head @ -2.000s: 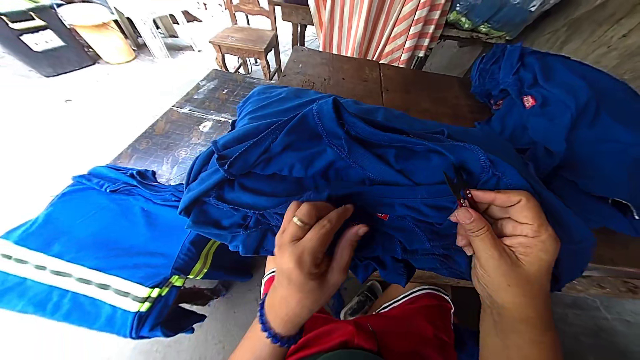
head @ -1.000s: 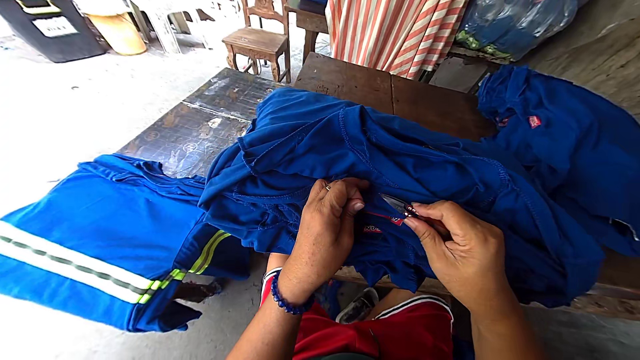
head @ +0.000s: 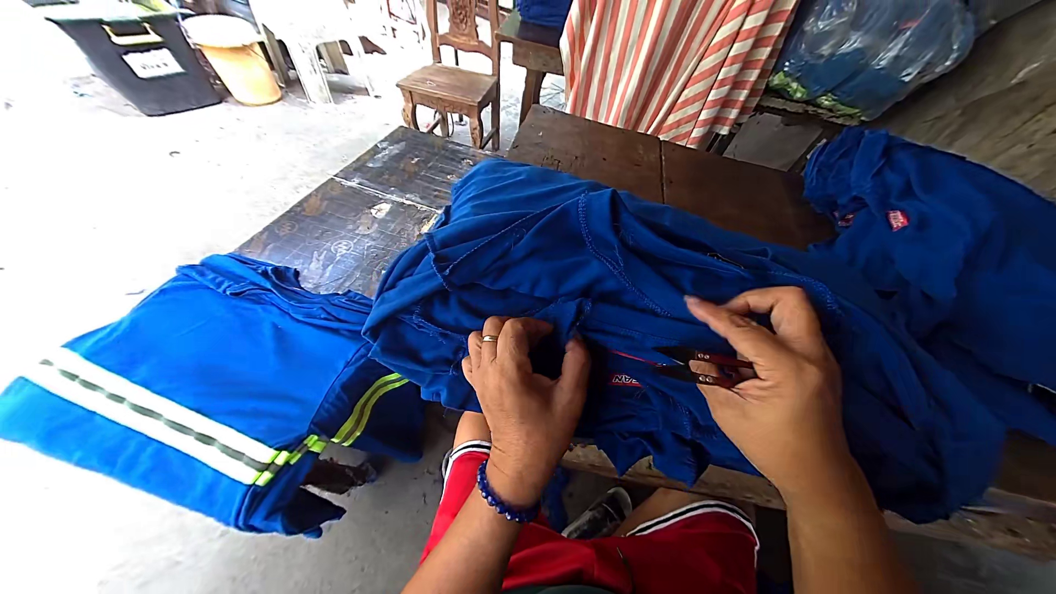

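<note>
A heap of blue cloth garments (head: 528, 239) with overlocked seams lies across the wooden table in front of me. My left hand (head: 528, 388), with a ring and a blue bead bracelet, pinches a fold of this cloth near its front edge. My right hand (head: 767, 371) holds thread snips (head: 709, 367) with dark blades, which point left above the fabric and look parted; the index finger is stretched out. Between the hands a small red and white woven label (head: 624, 380) shows on the cloth.
Blue garments with reflective bands (head: 190, 396) hang over the left table end; more blue cloth (head: 949, 247) lies at the right. Beyond the wooden tabletop (head: 586, 148) are a wooden chair (head: 454, 82), a striped cloth (head: 660, 58), a plastic-wrapped bundle (head: 874, 49) and a dark bin (head: 148, 66).
A second ago the snips' tips were at the cloth close to my left hand; my right hand has since drawn back to the right, its index finger now extended.
</note>
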